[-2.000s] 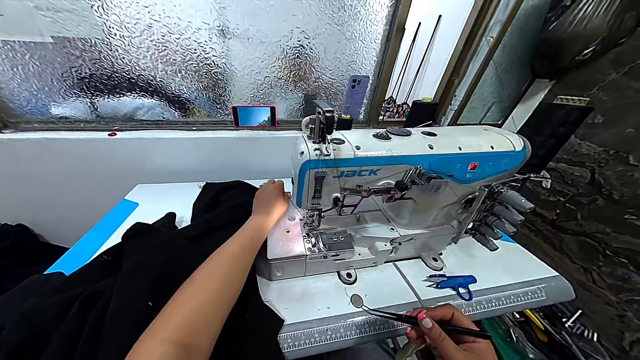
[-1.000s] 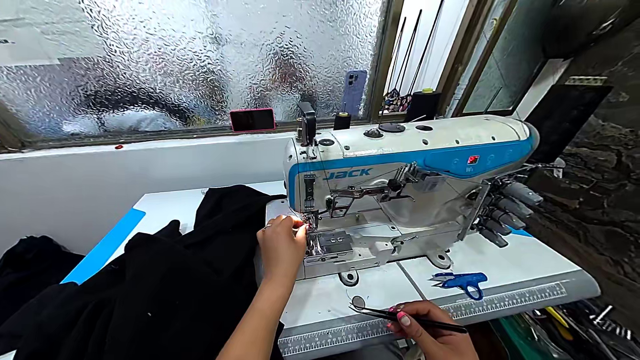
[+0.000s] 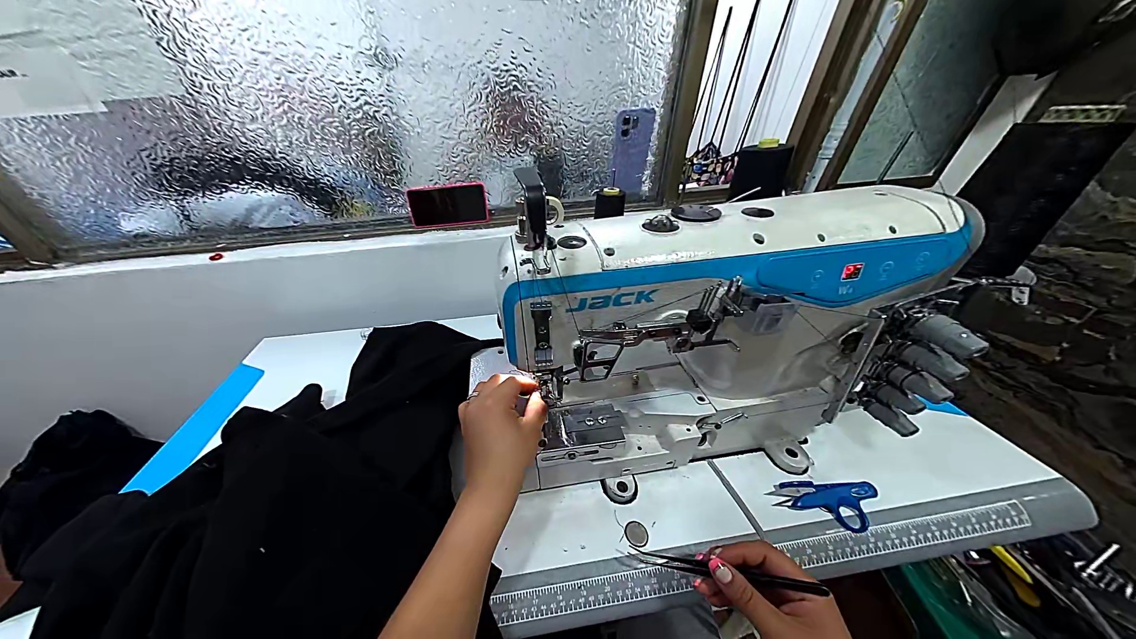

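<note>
A white and blue Jack industrial sewing machine (image 3: 639,302) stands on a white table. My left hand (image 3: 503,426) is at its needle area, fingertips pinched together beside the presser foot; whether they hold a thread is too small to tell. My right hand (image 3: 768,590) holds black tweezers (image 3: 710,568) over the table's front edge, their tips pointing left near a small round metal disc (image 3: 635,533). Blue-handled thread snips (image 3: 834,501) lie to the right of the disc. Black fabric (image 3: 328,479) lies heaped left of the machine, beside my left forearm.
A ruler strip (image 3: 914,531) runs along the table's front edge. On the window ledge a red-edged phone (image 3: 449,205) leans, and a purple phone (image 3: 633,146) stands against the textured glass. Thread cones (image 3: 761,170) are behind the machine. Tools (image 3: 1012,577) lie below the table at right.
My left hand has moved from the machine's left side to the needle area. The tweezers in my right hand have shifted off the disc. The red-edged phone's screen has gone dark.
</note>
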